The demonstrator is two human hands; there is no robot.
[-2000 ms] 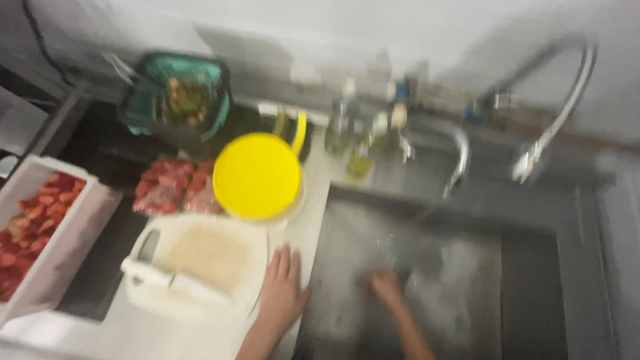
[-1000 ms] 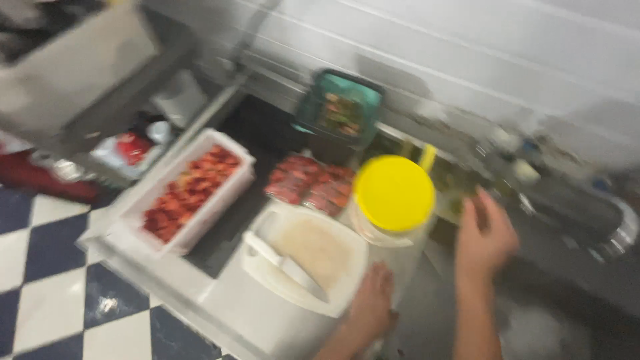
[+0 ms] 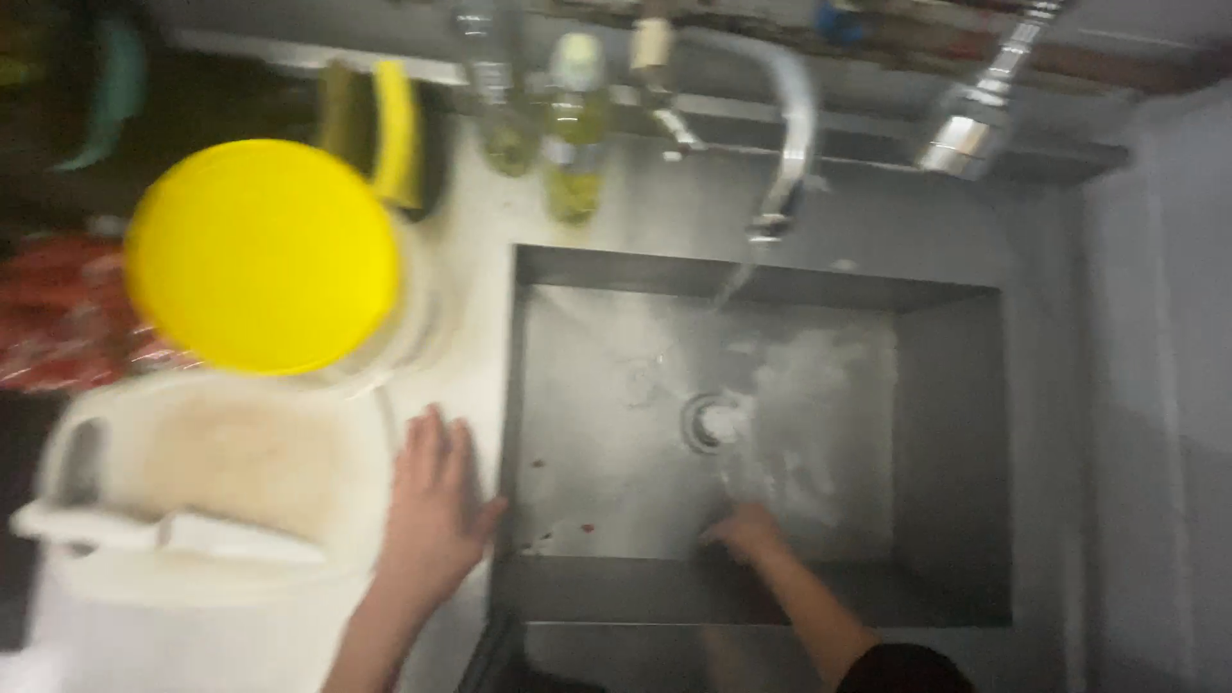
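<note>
My left hand [image 3: 438,510] rests palm down on the counter between a white cutting board [image 3: 356,500] and the sink, fingers a little apart, holding nothing. A white-handled knife [image 3: 173,534] lies across the board. My right hand [image 3: 746,532] is low inside the stainless steel sink [image 3: 616,385], near its front wall; it is blurred, and whether it holds anything cannot be told. Water runs from a curved faucet [image 3: 794,125] towards the drain [image 3: 710,423]. Small red bits lie on the sink floor.
Behind the board stands a tub with a yellow lid [image 3: 265,255]. Bagged red pieces [image 3: 67,308] lie at the left. Two glass bottles [image 3: 575,135] stand behind the sink's left corner, and a spray nozzle [image 3: 962,135] hangs at the upper right.
My right hand, raised near the yellow-lidded tub one second ago, is now down in the sink. The view has swung back from the left to the sink.
</note>
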